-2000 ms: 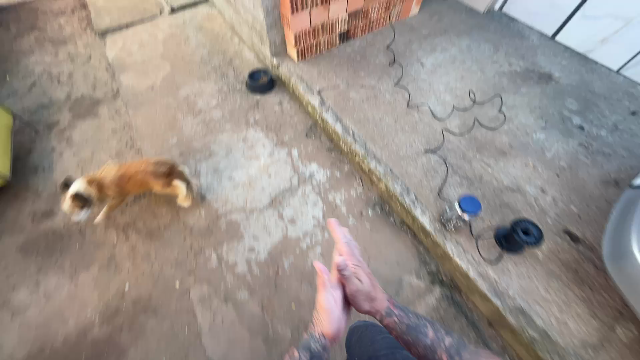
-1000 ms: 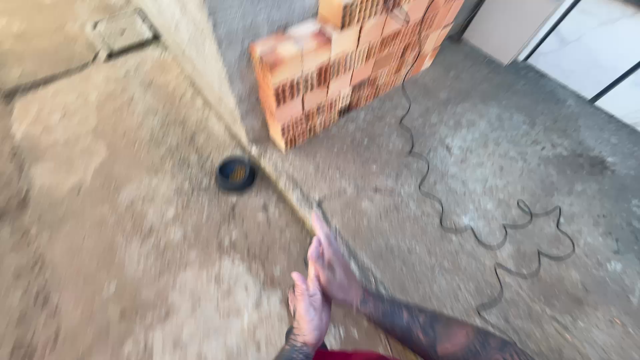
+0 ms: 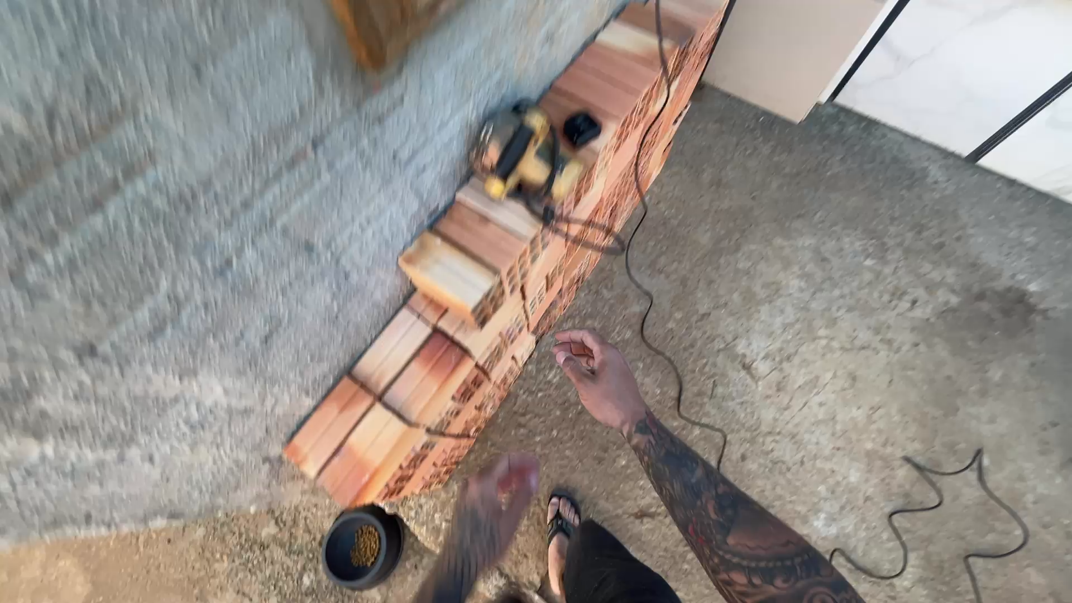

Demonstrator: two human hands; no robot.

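My right hand [image 3: 600, 378], with a tattooed forearm, is over the concrete floor beside a stack of hollow clay bricks [image 3: 427, 377]. Its fingers curl and hold nothing. My left hand [image 3: 501, 494], blurred, is lower, near the stack's front end, with nothing seen in it. On top of the bricks lies a yellow and black circular saw [image 3: 528, 159], its cord looped beside it, and a small black object [image 3: 581, 129] next to it. A thin dark cable [image 3: 643, 293] runs down past the bricks and over the floor.
A black bowl of dry pet food [image 3: 363, 547] stands at the near end of the bricks. A rough grey wall [image 3: 209, 251] rises along their left side. Large pale panels [image 3: 938, 75] are at the upper right. My sandalled foot [image 3: 559, 519] is below.
My hands were together and are now apart. The view has swung toward the brick stack; the saw on it has come into sight. The dog seen two seconds ago is out of view.
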